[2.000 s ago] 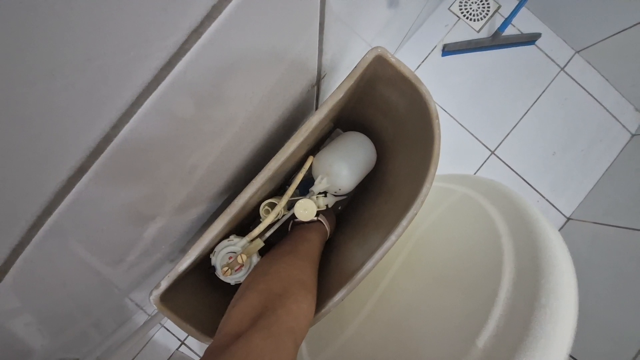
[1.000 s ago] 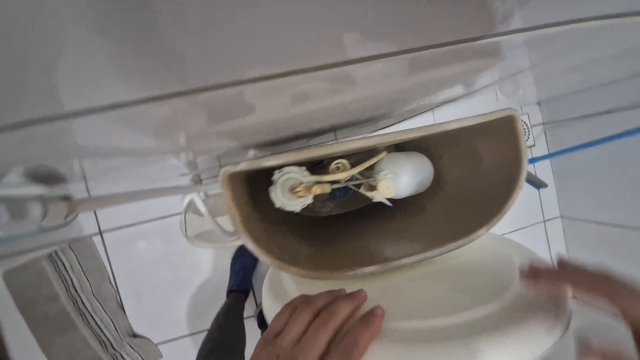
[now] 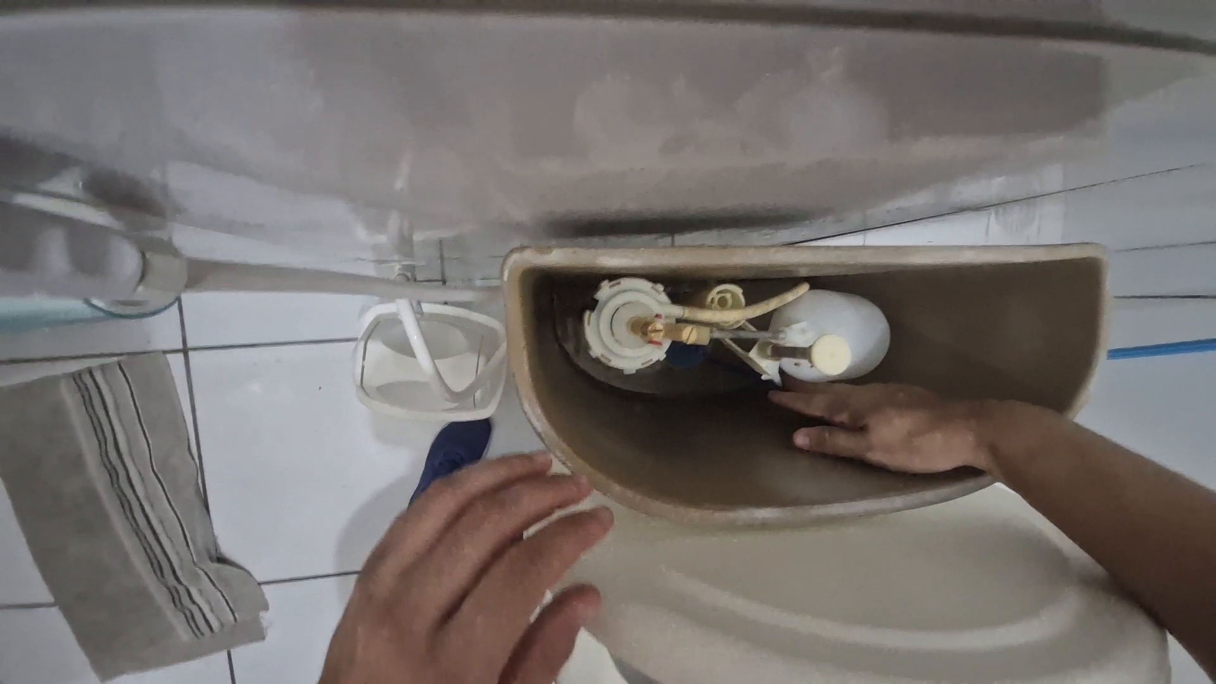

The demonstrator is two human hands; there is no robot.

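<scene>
An uncovered toilet cistern [image 3: 750,518] stands against the tiled wall, with its fittings in the left and middle part. A white round fill valve with a brass piece [image 3: 627,325] is at the left, and a thin tube curves from it toward a white float [image 3: 841,332]. A round cream cap [image 3: 830,353] sits beside the float. My right hand [image 3: 883,427] reaches inside the cistern, fingers apart and holding nothing, fingertips just below the float. My left hand [image 3: 475,570] hovers with spread fingers by the cistern's lower left rim, near the closed toilet lid [image 3: 855,589].
Left of the cistern a white plastic bin [image 3: 432,413] stands on the tiled floor. A striped grey mat [image 3: 133,513] lies farther left. A white pipe [image 3: 304,277] runs along the wall to the cistern. A blue handle [image 3: 1164,349] shows at the right, and a dark blue shoe [image 3: 456,451] below the bin.
My right hand has moved from over the toilet lid into the cistern. My left hand has lifted toward the cistern's left rim. The view has turned and come closer.
</scene>
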